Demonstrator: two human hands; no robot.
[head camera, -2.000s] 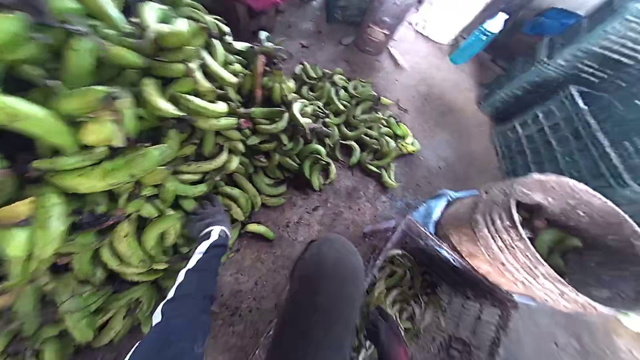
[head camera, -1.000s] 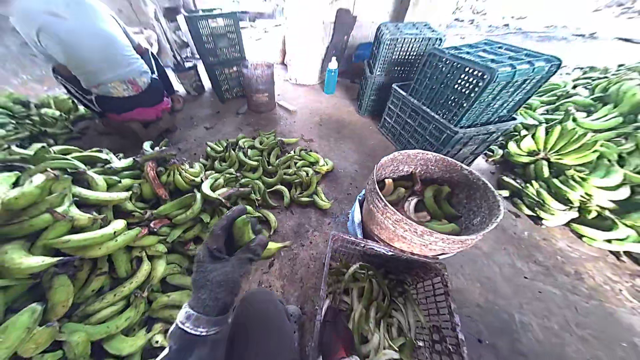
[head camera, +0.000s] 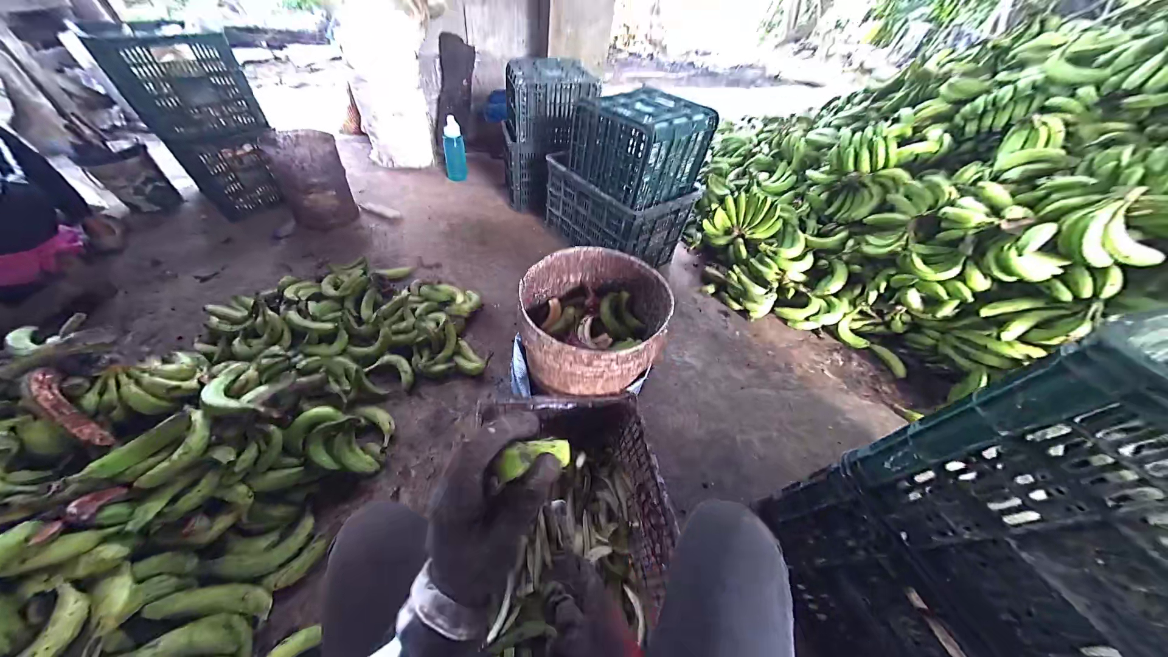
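My left hand (head camera: 484, 511), in a dark glove, is closed around a green plantain (head camera: 531, 458) above a dark plastic crate (head camera: 643, 474) of peels (head camera: 598, 511) between my knees. My right hand (head camera: 584, 598) is low over the same crate, dark and blurred; whether it holds anything cannot be made out. Just beyond the crate stands a round, worn bucket (head camera: 593, 370) with several plantains or pieces inside. A large heap of green plantains (head camera: 164, 511) lies on the floor to the left.
Stacked green plastic crates (head camera: 639, 151) stand behind the bucket, others (head camera: 210, 109) at the back left. A blue bottle (head camera: 454, 151) and a rusty drum (head camera: 315, 178) are on the floor. Another plantain heap (head camera: 912, 219) is at the right, a dark crate (head camera: 985, 511) near right. A person (head camera: 41, 219) sits at far left.
My left hand has moved from the left heap to above the peel crate, with a plantain in it. The view has turned to the right.
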